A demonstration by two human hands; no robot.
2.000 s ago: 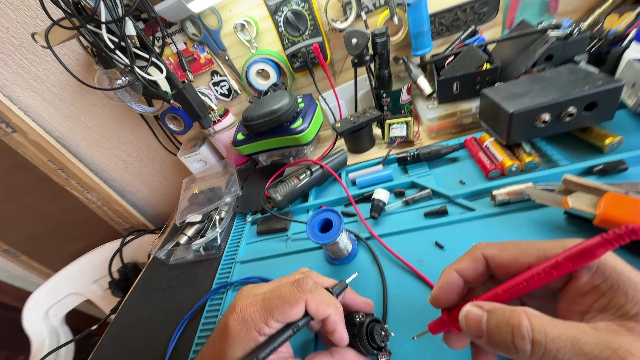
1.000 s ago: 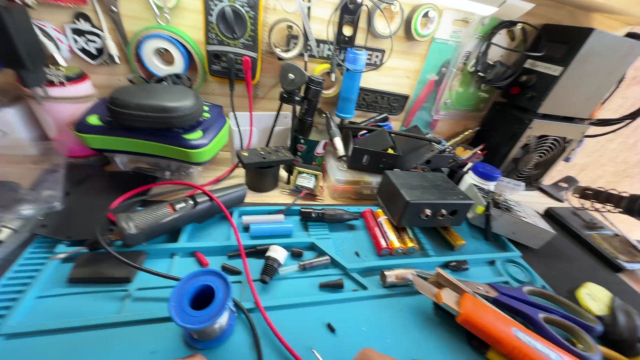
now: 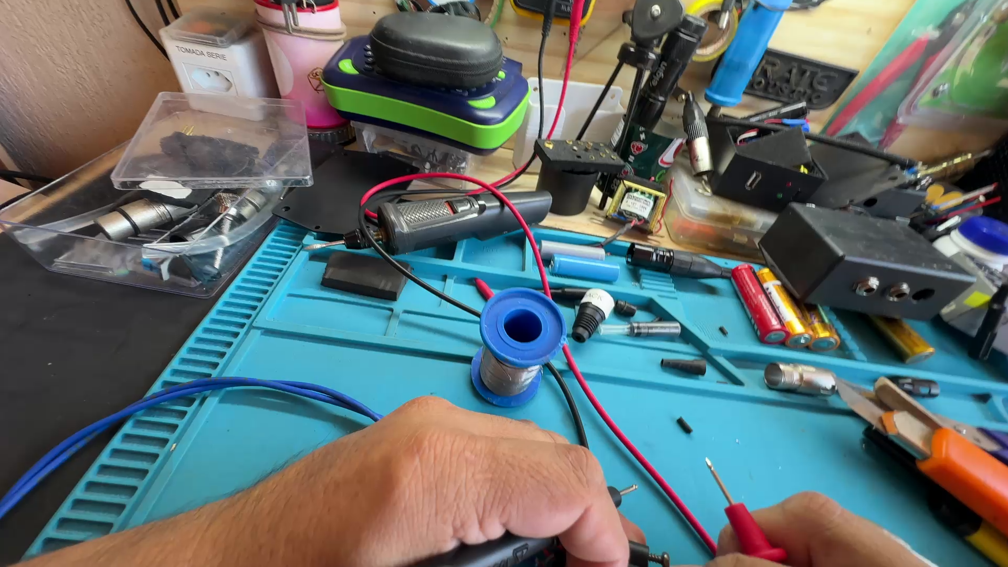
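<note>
My left hand (image 3: 472, 480) is at the bottom middle, closed around a black test probe (image 3: 504, 551) and, beneath the fingers, a black connector mostly hidden by the hand. A metal tip shows just right of its knuckles. At the lower right my right hand (image 3: 819, 528) grips a red test probe (image 3: 748, 528), its bare metal tip pointing up and left. The red lead (image 3: 606, 417) runs from near that hand past a solder spool with blue flanges (image 3: 520, 331). A black lead (image 3: 568, 402) passes behind the spool. A blue cable (image 3: 268, 383) enters from the left.
A teal silicone work mat (image 3: 315, 441) holds batteries (image 3: 760, 303), a metal connector shell (image 3: 799, 379), a black XLR connector (image 3: 669, 258) and an orange-handled cutting tool (image 3: 965, 468). At left stands a clear plastic box (image 3: 102, 260) of connectors. A black metal enclosure (image 3: 858, 256) sits at the right rear.
The view has swung widely. Both hands, nearly out of view one second ago, show again at the bottom. Each still holds its probe, as two seconds ago.
</note>
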